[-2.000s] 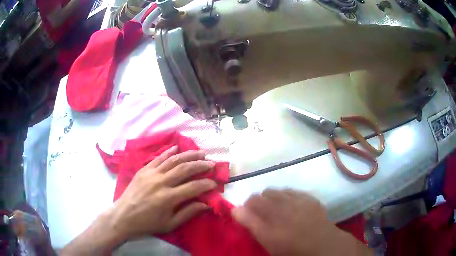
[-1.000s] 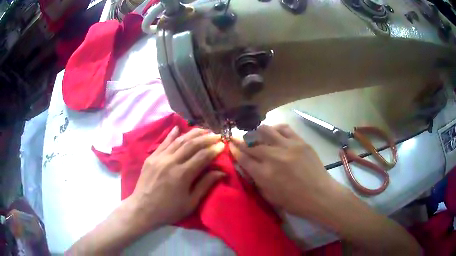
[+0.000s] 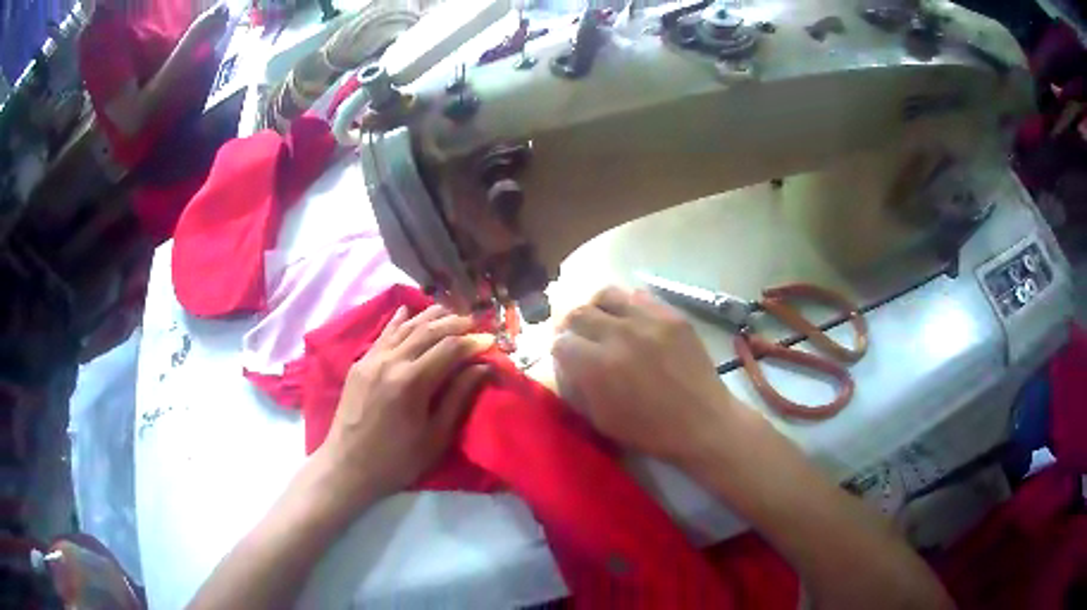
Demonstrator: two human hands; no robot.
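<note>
The red fabric panel [image 3: 572, 471] runs from under the machine head toward the bottom edge. Its upper end meets the presser foot and needle [image 3: 505, 331], where an orange-red glow shows. Pale mesh cloth [image 3: 324, 292] lies beyond the red cloth at the left. My left hand [image 3: 417, 375] rests on the red cloth left of the needle, fingers spread over it and fingertips close to the foot. My right hand [image 3: 632, 369] is just right of the needle with bent fingers beside the red cloth; whether it pinches anything is hidden.
The beige sewing machine [image 3: 679, 131] spans the top. Open scissors [image 3: 763, 334] with orange-brown handles lie right of my right hand. Red cut pieces [image 3: 227, 232] lie at the table's upper left. A person's arm and red clothing [image 3: 149, 89] show at the upper left.
Since two seconds ago, both hands moved up to the needle, with the red cloth under the foot. Since one second ago, my right hand has shifted slightly away from the needle and its fingers have bent.
</note>
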